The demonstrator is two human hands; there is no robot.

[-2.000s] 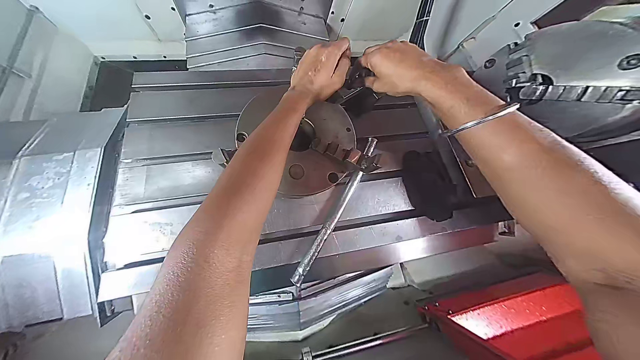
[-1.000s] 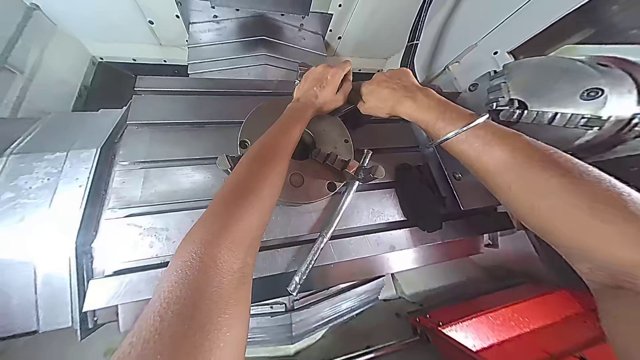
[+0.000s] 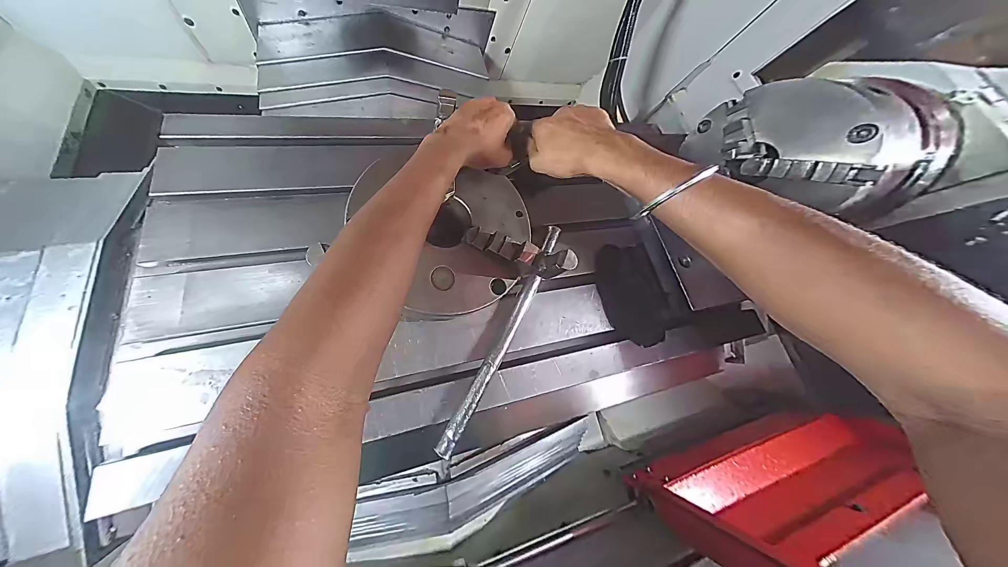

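My left hand (image 3: 482, 134) and my right hand (image 3: 573, 142) are closed on a dark bar, probably a tool handle, beyond the upper right rim of a round lathe-type chuck (image 3: 472, 287). Only a short dark piece of the bar shows between the fists; the rest is hidden. The chuck lies flat on a slotted metal machine table (image 3: 236, 228), with stepped jaws (image 3: 496, 242) and a dark centre hole. A long metal bar (image 3: 492, 358) slants across the chuck's right edge towards the table's front. Right of it lies a black cloth or glove (image 3: 630, 295).
A second jawed chuck (image 3: 819, 142) stands at the upper right. A red metal tray or box (image 3: 772, 488) sits at the lower right. Folded metal way covers (image 3: 370, 63) are behind the table, and a sheet-metal cover (image 3: 39, 315) is at the left.
Both fists stay together beyond the chuck's upper right rim. My right hand has lowered slightly relative to the left. The chuck, long bar and black cloth or glove show no plain change.
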